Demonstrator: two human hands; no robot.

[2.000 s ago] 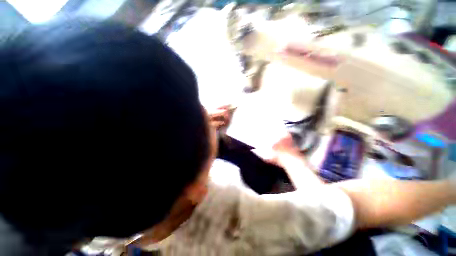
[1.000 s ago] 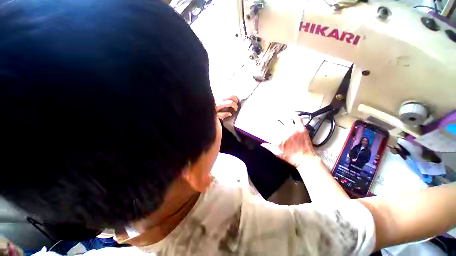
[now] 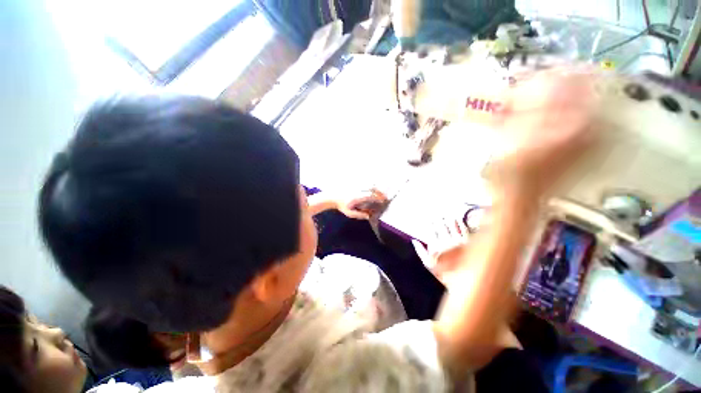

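Observation:
My own hands cannot be clearly picked out. A small person with dark hair [image 3: 169,215] and a stained pale top sits in front of me. A cream sewing machine [image 3: 453,96] stands ahead of them, its lettering partly hidden by a blurred raised hand and forearm that seem to come from their sleeve. Another small hand is at the table's front edge, left of centre. One more hand lies on the table right of it; whose it is I cannot tell. A smartphone [image 3: 557,269] with a lit screen lies to the right. A scissor handle [image 3: 474,218] shows partly.
The white table [image 3: 338,138] is overexposed, with a dark area below its front edge. A round metal knob [image 3: 624,207] is at the machine's right. Another person's face and dark hair [image 3: 50,345] show at the lower left. A blue plastic frame [image 3: 588,368] is at the lower right.
The view has shifted, showing more on the left. The arm that stretched to the right edge is raised across the machine. The scissors are now mostly covered. The face at lower left has come into view.

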